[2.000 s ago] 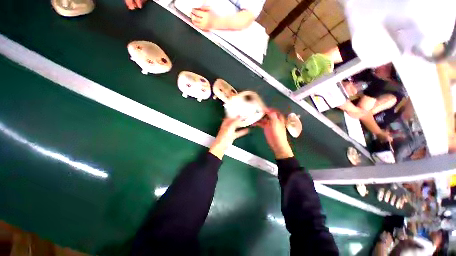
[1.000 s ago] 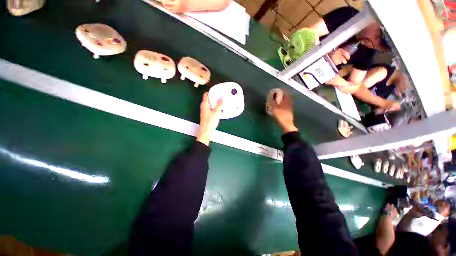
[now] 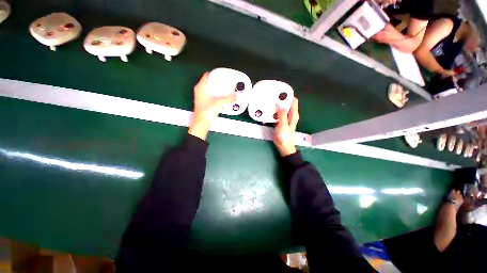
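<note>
My left hand [image 3: 205,106] grips a white electronic unit [image 3: 225,85] by its left side, the thumb lying across its face. My right hand [image 3: 286,127] grips a second white unit [image 3: 271,95] from its lower right, the thumb low on its face. The two units are side by side, edges touching or nearly so, above the near edge of the dark green belt [image 3: 176,88]. Each face shows a dark round spot near the top right and a small dark circle low down. The fingers behind the units are hidden.
Several cream units [image 3: 109,42] with short pegs lie on the belt at upper left, more at right. A white guide rail [image 3: 96,101] separates belt and glossy green worktop [image 3: 80,186]. A grey frame upright [image 3: 395,120] slants at right. People sit across the line and at lower right.
My right hand has lifted the second unit from the belt and brought it left beside the first. My left hand still holds its unit. The view has shifted, moving the waiting units up and left.
</note>
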